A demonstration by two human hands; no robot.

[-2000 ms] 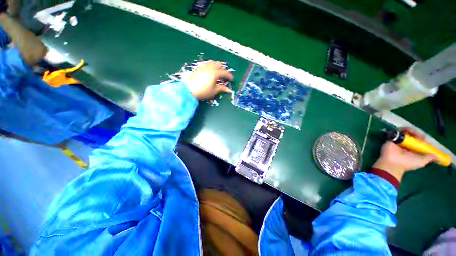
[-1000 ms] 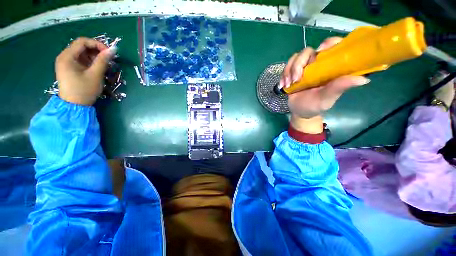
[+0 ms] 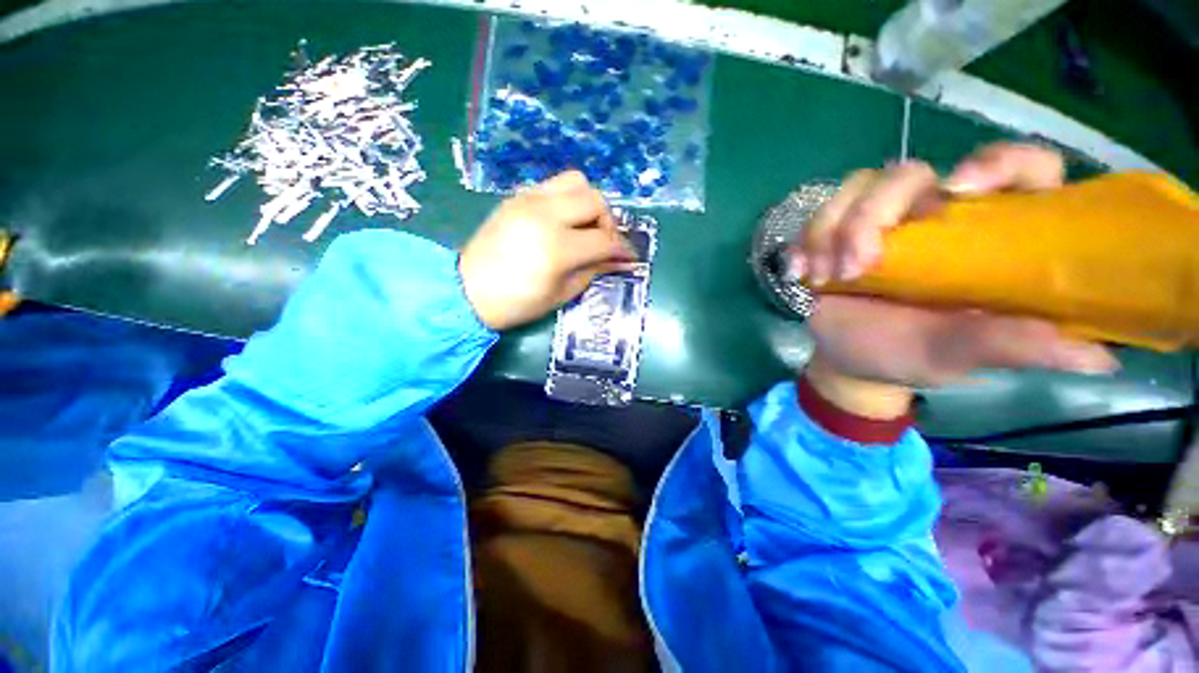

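Note:
An open phone unit (image 3: 598, 329) lies on the green mat in front of me, its inner parts exposed. My left hand (image 3: 546, 250) is over its upper part, with thumb and fingers pinched together; whether a small part is between them is hidden. My right hand (image 3: 894, 283) holds the yellow-orange electric screwdriver (image 3: 1039, 256), its front end over the round silver screw tray (image 3: 785, 250); the tip is hidden by my fingers. A pile of small white strips (image 3: 335, 138) lies left of a clear bag with small blue parts (image 3: 592, 112).
A white rail (image 3: 763, 37) runs along the back of the mat. A pale slanted post (image 3: 953, 40) stands at the back right. A person's pink sleeve (image 3: 1104, 592) shows at the lower right. A black cord crosses the right side.
My left hand has moved right from the white strip pile to the phone unit. My right hand still holds the screwdriver, which appears lower and nearer the camera. The view has shifted.

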